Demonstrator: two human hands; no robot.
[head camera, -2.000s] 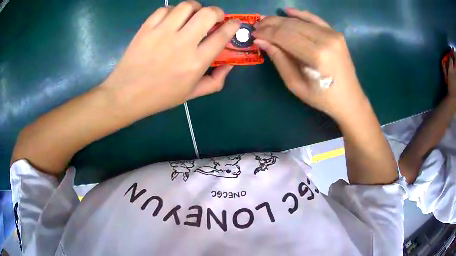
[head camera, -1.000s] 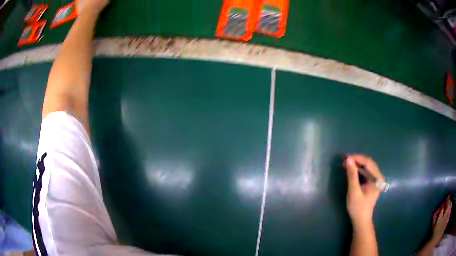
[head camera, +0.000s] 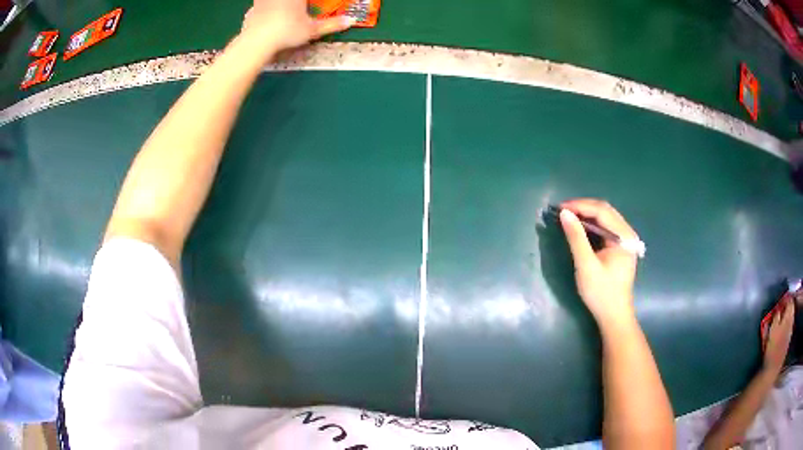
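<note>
My left hand (head camera: 283, 25) reaches to the top edge of the picture, its fingers partly cut off. It is on an orange housing (head camera: 363, 10), with the thumb along the near edge; the housing is also cut off by the top edge, and a pale patterned part shows in it. My right hand (head camera: 601, 255) is over the dark green surface, holding a slim dark tool (head camera: 596, 230) like a pen, tip to the left and pale rear end to the right.
A speckled pale curved edge (head camera: 493, 66) crosses behind the near green surface. Beyond it lie several orange housings at the far left (head camera: 92, 33) and one at the right (head camera: 748, 91). At the right edge another person's hand (head camera: 778, 334) holds an orange housing.
The housing with the round black speaker is no longer between my hands. My left hand moved far forward, then right onto another housing. My right hand holds the tool apart; the view has shifted.
</note>
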